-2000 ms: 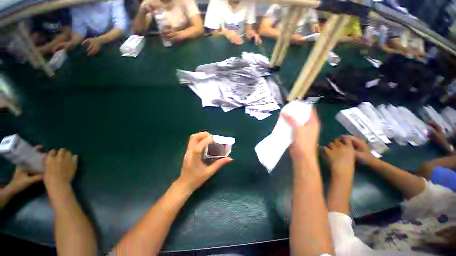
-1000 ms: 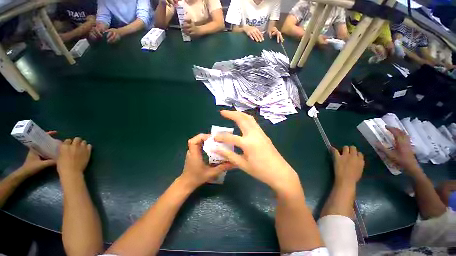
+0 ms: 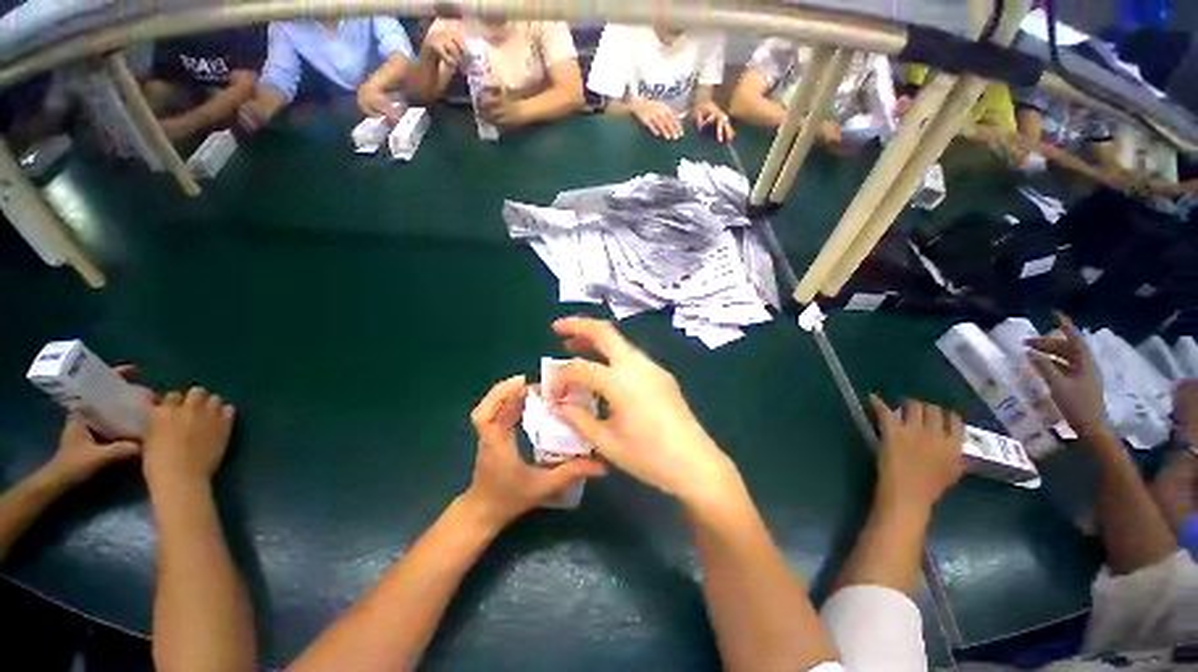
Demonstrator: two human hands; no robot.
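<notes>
A white carton [image 3: 562,446] stands in my left hand [image 3: 506,453], its open end facing up toward me. My left thumb and fingers hold it from the left and the near side. My right hand [image 3: 624,407] is over the carton's end, thumb and fingertips on a small white piece there. Whether that piece is an end flap or a leaflet I cannot tell. The lower part of the carton is mostly hidden by my left hand.
A leaflet heap [image 3: 657,250] lies mid-table. Slanted shelf posts [image 3: 880,197] and a seam strip [image 3: 847,381] are to the right. White cartons [image 3: 998,381] lie at the right by a neighbour's hand [image 3: 1071,381]. Another neighbour holds a carton [image 3: 99,387] at the left. People sit opposite.
Since two seconds ago, my right hand has brought the white paper from the right to the carton; the loose sheet no longer shows. Over the last second, both hands stayed together at the carton's end.
</notes>
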